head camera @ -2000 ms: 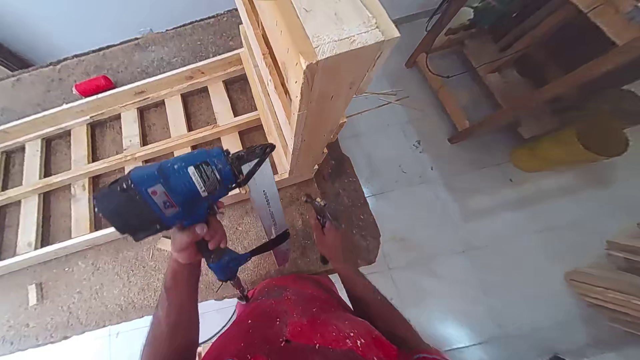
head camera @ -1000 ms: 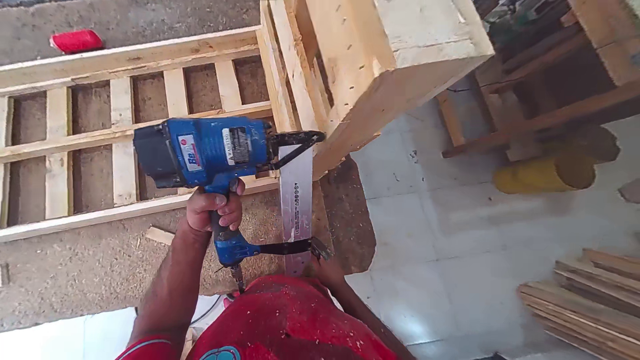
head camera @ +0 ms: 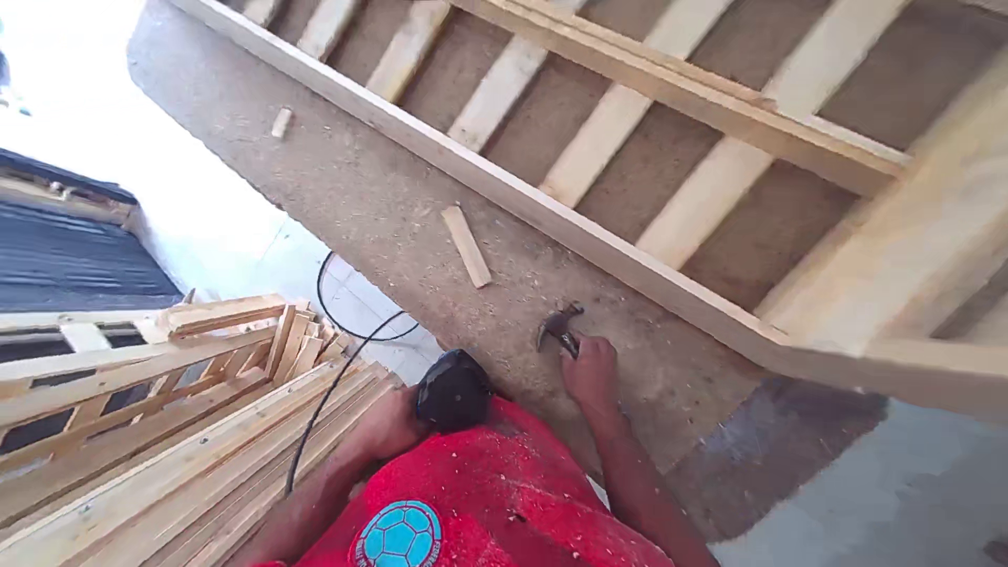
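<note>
Low beside my waist, my left hand (head camera: pixel 398 421) is closed around the pneumatic nail gun (head camera: pixel 454 391), seen end-on with its black cap uppermost. The handle and my fingers are mostly hidden. My right hand (head camera: pixel 591 368) grips a claw hammer (head camera: pixel 560 327) close to its head, above the worn brown work surface (head camera: pixel 520 291). Beyond the hammer lies a wooden frame with slats (head camera: pixel 598 146), its long outer rail (head camera: pixel 504 185) running diagonally. A short wood offcut (head camera: pixel 466 246) rests on the surface between the rail and my body.
Stacked wooden strips (head camera: pixel 213 465) and slatted wooden pieces (head camera: pixel 102 378) lie at the lower left. A black hose (head camera: pixel 331 394) passes over the stack and loops near the work surface's edge. A smaller offcut (head camera: pixel 282 123) lies farther off. A thick board (head camera: pixel 906 236) crosses the frame at right.
The view has swung strongly left, bringing the wood stack in. The nail gun in my left hand, earlier raised over the frame, is now low by my waist. The handsaw seen earlier is out of view.
</note>
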